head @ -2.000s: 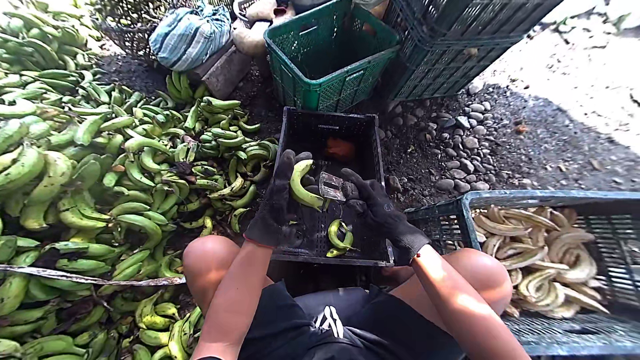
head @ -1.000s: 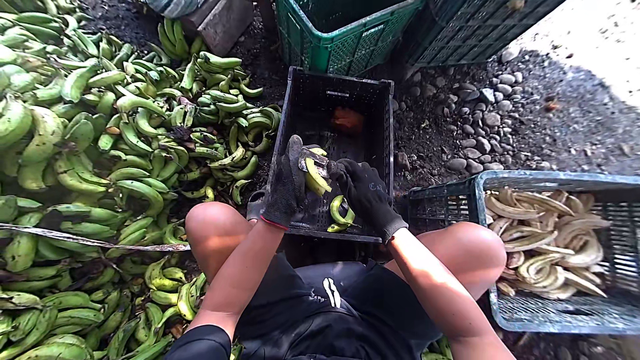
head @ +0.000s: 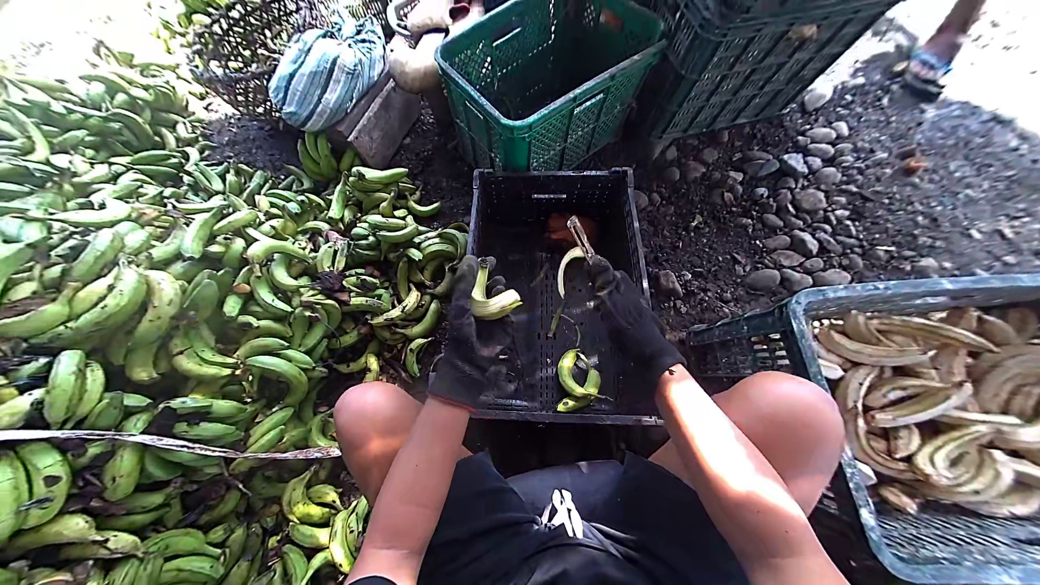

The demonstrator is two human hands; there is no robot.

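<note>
My left hand (head: pixel 475 333), in a black glove, holds a partly peeled green plantain (head: pixel 494 302) over the left side of a black plastic crate (head: pixel 561 180). Gripped in my gloved right hand (head: pixel 630 313) is a small peeling tool (head: pixel 580 236), which points up and away. A curved strip of peel (head: pixel 564 272) hangs beside that tool, apart from the plantain. Green peel pieces (head: pixel 578 382) lie on the crate floor near its front edge. An orange-brown object (head: pixel 569 230) lies at the crate's far end.
Unpeeled green plantains (head: pixel 276 325) are heaped at left, crossed by a pale strip (head: pixel 171 444). Peeled plantains (head: pixel 918 390) fill part of a blue-green crate (head: pixel 873 528) at right. Ahead stand a green crate (head: pixel 552 122) and stacked dark crates (head: pixel 731 81). Someone's sandalled foot (head: pixel 926 69) is at upper right.
My hands were close together on the plantain one second ago and are now apart, with a peel strip at the tool. A person's foot has come into view at upper right.
</note>
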